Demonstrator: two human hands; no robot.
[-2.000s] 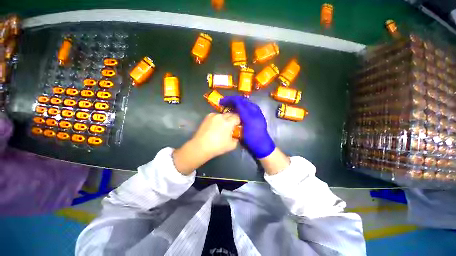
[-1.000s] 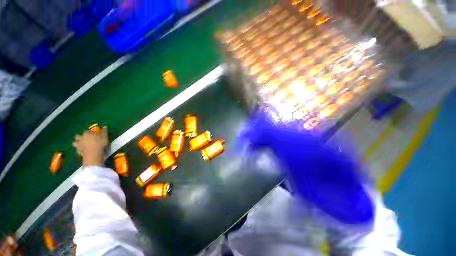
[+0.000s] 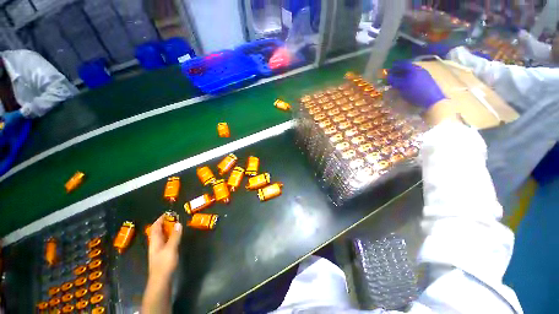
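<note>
My left hand (image 3: 163, 248), bare, is over the dark bench with its fingertips closed on an orange component (image 3: 171, 217). More orange components (image 3: 220, 191) lie in a loose cluster beyond and right of it. My right hand (image 3: 417, 84), in a purple-blue glove, is stretched out at the far right corner of the stacked filled trays (image 3: 361, 138). A small orange spot shows at its fingertips; whether it grips anything is unclear. A clear blister tray (image 3: 110, 270), partly filled with upright orange components, lies at lower left, cut off by the picture's edge.
The green conveyor belt (image 3: 141, 144) beyond the white rail (image 3: 147, 181) carries a few orange components. Blue bins (image 3: 224, 72) stand across the line. A tan cardboard piece (image 3: 469, 92) is beyond the stack. Empty blister trays (image 3: 386, 270) are below the bench edge. Coworkers are at far left and right.
The view has swung right and up. My hands, together at first, have parted. My left hand reached onto the belt and is back over the bench; my right has reached to the stack's far corner.
</note>
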